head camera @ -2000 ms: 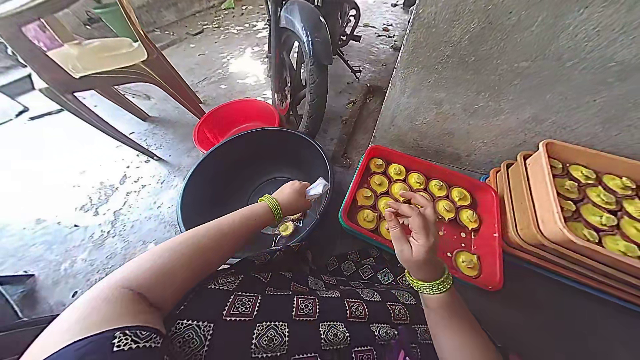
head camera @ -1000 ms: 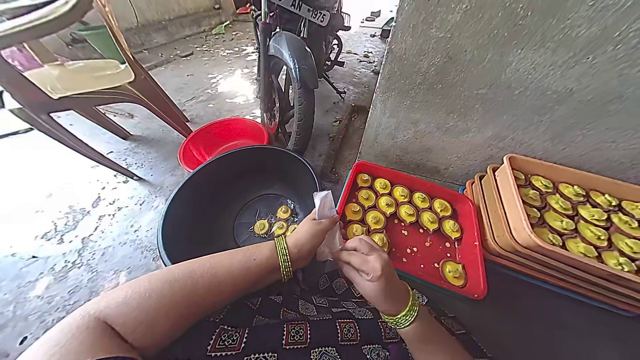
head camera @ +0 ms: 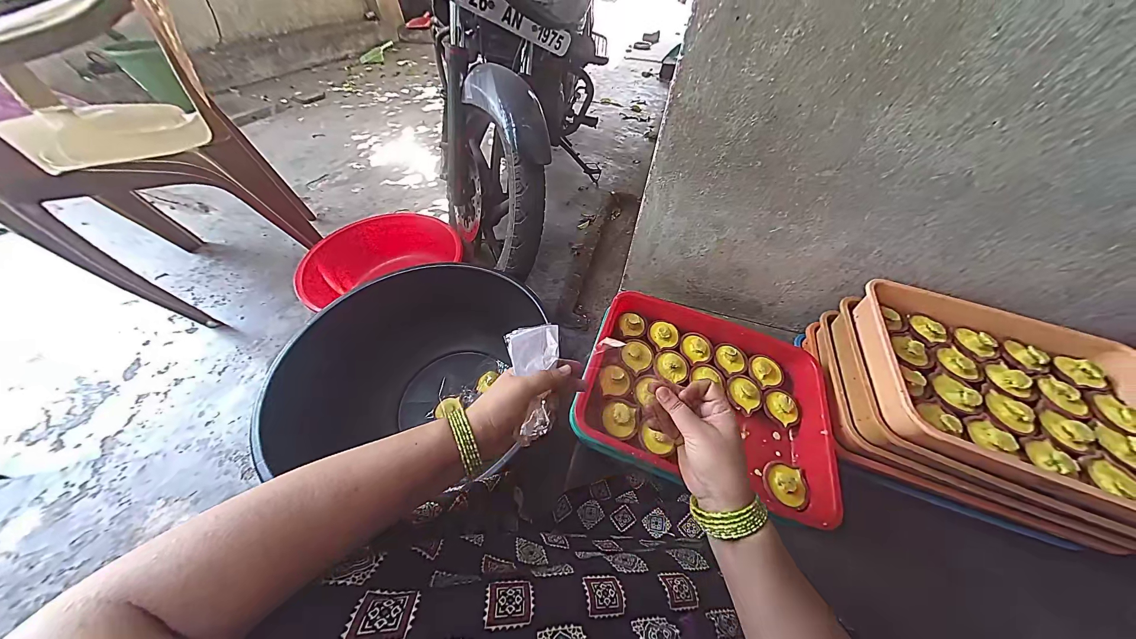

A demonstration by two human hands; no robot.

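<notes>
My left hand [head camera: 524,399], with green bangles at the wrist, holds a white folded packet [head camera: 533,349] and some clear plastic film [head camera: 536,421] over the right rim of a large black basin [head camera: 311,382]. A few yellow-filled cups [head camera: 449,407] lie inside that basin, partly behind the hand. On the right, my right hand [head camera: 701,430] is over a red tray [head camera: 825,461] that bears rows of small clay cups with yellow filling [head camera: 786,485]. Its fingers are bent, and whether they pinch a cup or film is unclear.
Orange trays [head camera: 887,382], stacked, hold more yellow-filled cups beside the concrete wall [head camera: 887,160]. A red basin [head camera: 382,248] sits behind the black one. Farther back are a motorcycle [head camera: 506,115] and a plastic chair [head camera: 115,138]. Patterned cloth [head camera: 532,577] covers my lap.
My hands were together at the white packet a second ago; now they are apart, the right one over the red tray. The left still has the packet.
</notes>
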